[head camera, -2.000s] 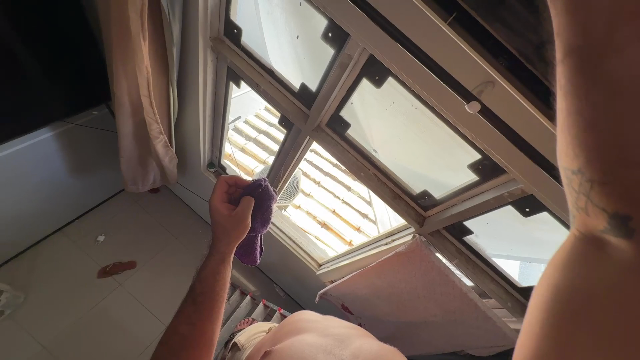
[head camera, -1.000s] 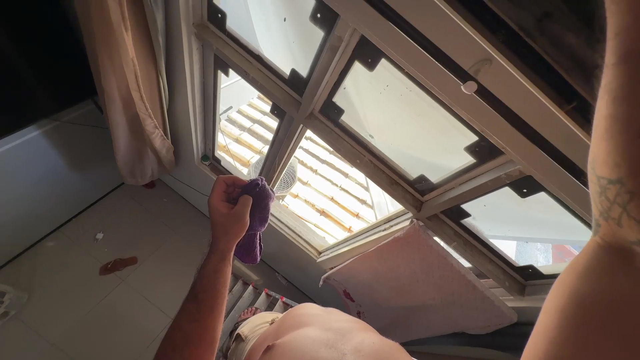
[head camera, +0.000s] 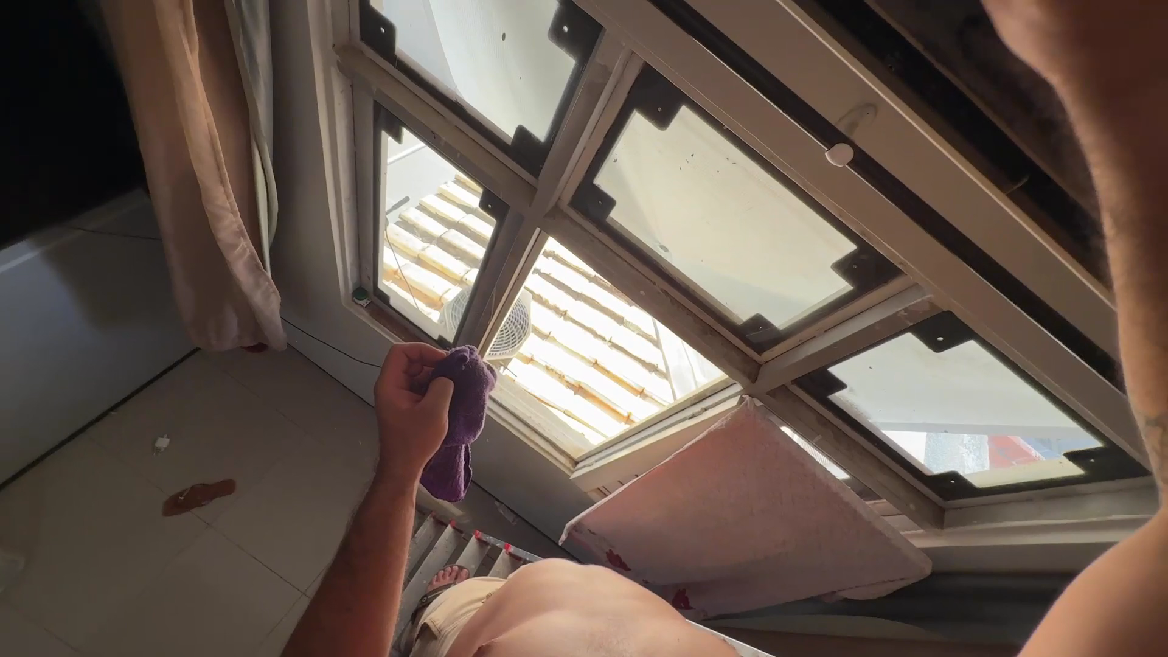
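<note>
My left hand is closed on a bunched purple cloth, and the cloth's lower end hangs below the fist. The hand and cloth overlap the lower edge of a framed glass window with black corner pieces; whether they touch it cannot be told. My right arm is raised along the right edge of the view, and its hand lies outside the picture. A pale, red-marked panel leans below the window frame.
Ladder steps and a sandalled foot are below. A beige curtain hangs at left. A reddish-brown flip-flop lies on the tiled floor. A white knob sits on the upper rail. Outside are roof tiles and a round grille.
My left hand keeps its hold on the purple cloth. The upper part of my raised right arm has come further into view from the right. The view has shifted slightly.
</note>
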